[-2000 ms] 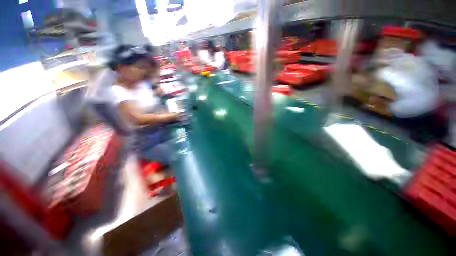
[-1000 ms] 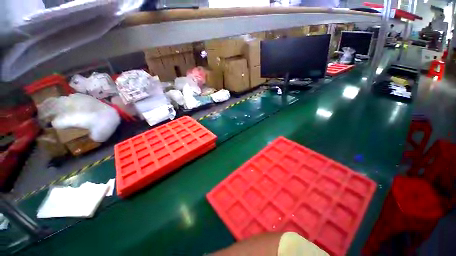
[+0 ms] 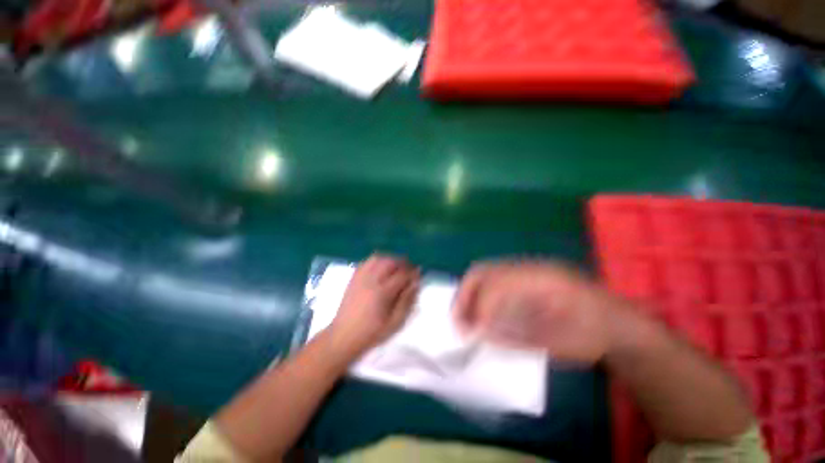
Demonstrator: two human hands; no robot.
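Note:
A white sheet (image 3: 507,380) lies on the green bench before me. A shiny clear film patch (image 3: 317,280) shows at its left edge. My left hand (image 3: 375,298) rests over the left part of the sheet with its fingers curled. My right hand (image 3: 534,307) is over the right part, blurred, with its fingers bent. A gap separates the two hands. I cannot tell whether either hand holds anything.
A red compartment tray (image 3: 724,307) lies close to my right arm. Another red tray (image 3: 552,54) and a white stack (image 3: 344,50) lie across the green bench (image 3: 362,199). A blurred metal post (image 3: 240,41) stands at the upper left. Red and white things show at the lower left.
The view has swung from along the bench down to the space before me. Both hands and the white sheet now show; one second ago only part of an arm was in view.

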